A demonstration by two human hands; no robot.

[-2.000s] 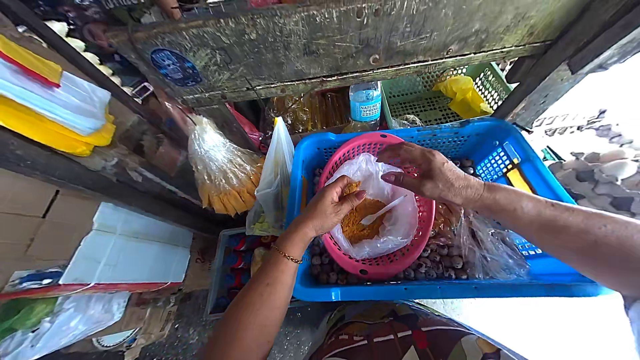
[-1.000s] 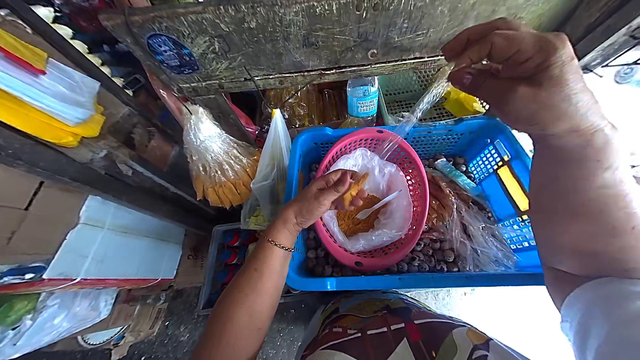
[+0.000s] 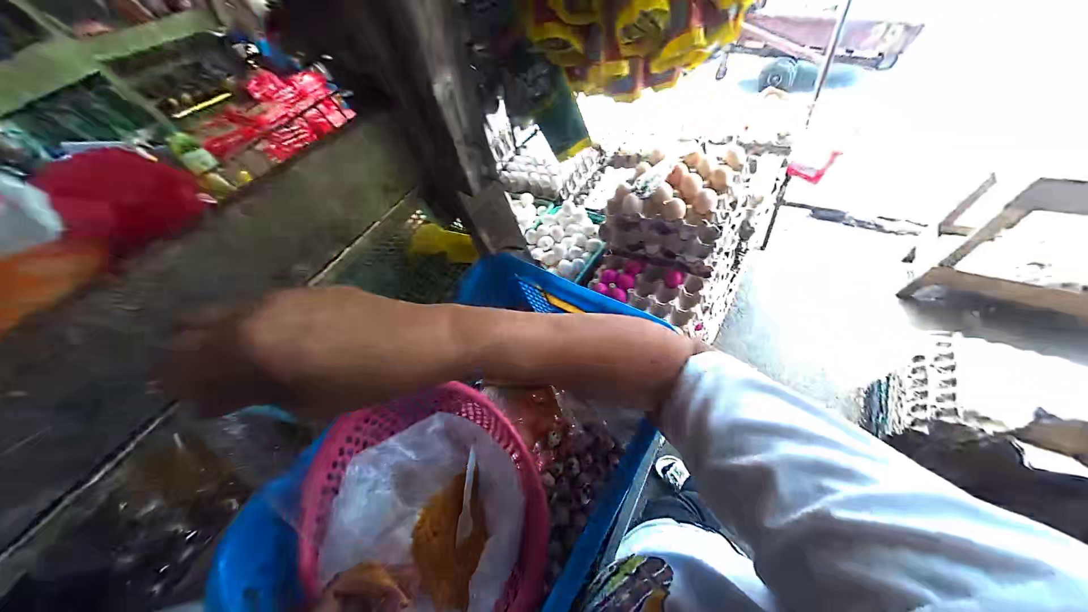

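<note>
My right hand (image 3: 229, 357) is a motion blur at the left, stretched across above a pink plastic colander; whether it holds anything cannot be told. The pink colander (image 3: 534, 510) is lined with a clear plastic bag (image 3: 374, 484) holding orange-brown powder (image 3: 438, 535). A white plastic spoon (image 3: 467, 501) stands in the powder. At the bottom edge, my left hand (image 3: 370, 586) is only partly in view over the bag, its fingers blurred. The colander rests in a blue plastic basket (image 3: 263, 544), over small dark round items (image 3: 582, 476) beside a clear plastic bag with reddish contents (image 3: 531, 416).
A worn wooden board (image 3: 280, 229) runs along the left, with a dark post (image 3: 450, 110) behind. Beyond the basket are stacked egg trays (image 3: 663, 229) with brown eggs, white eggs (image 3: 565, 238) and pink eggs (image 3: 616, 280). Yellow and red packets (image 3: 637, 42) hang above.
My right hand has swung from the right, where it held up a strip of clear plastic, across to the left. The view has turned strongly to the right.
</note>
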